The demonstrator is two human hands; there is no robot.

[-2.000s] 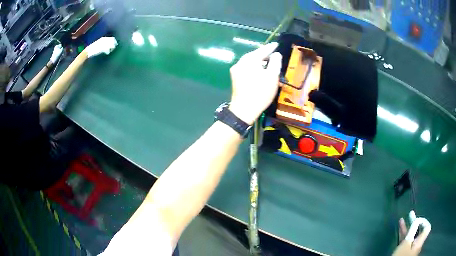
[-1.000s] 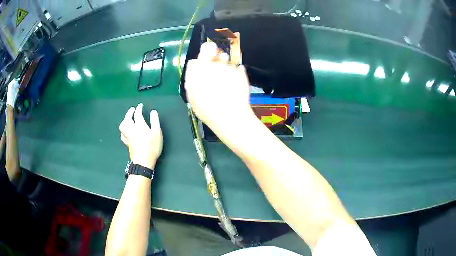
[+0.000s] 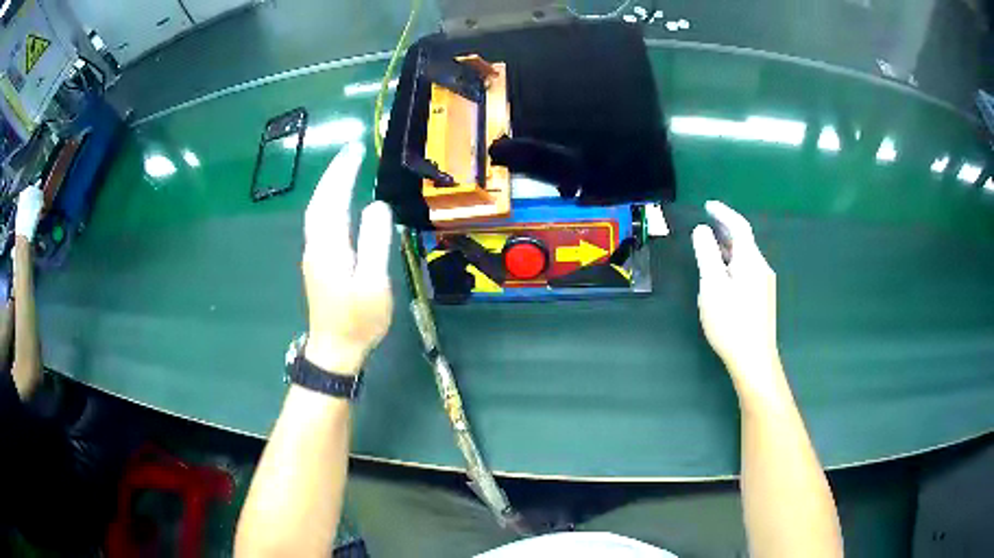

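Observation:
My left hand point(image 3: 347, 262) is open and empty, left of the press. My right hand point(image 3: 738, 286) is open and empty, right of the press base. An orange fixture point(image 3: 467, 202) stands on the left side of the black pad point(image 3: 621, 109). A thin black phone frame point(image 3: 414, 125) appears to lie on the fixture; its exact seating is hard to tell. A black clamp point(image 3: 536, 164) sits beside the fixture. Another phone frame point(image 3: 280, 155) lies on the green surface at the left. The front panel point(image 3: 583, 253) carries a red round button point(image 3: 525, 258).
A taped cable point(image 3: 449, 398) hangs from the press's left over the green bench's near edge point(image 3: 610, 477). At the far left is another person's gloved hand point(image 3: 29, 209) by a blue device point(image 3: 93, 164). A red stool point(image 3: 169, 504) stands below the bench.
My right hand has left the fixture and moved to the right of the press. My left hand has shifted toward the press's left side. The fixture and red button are uncovered.

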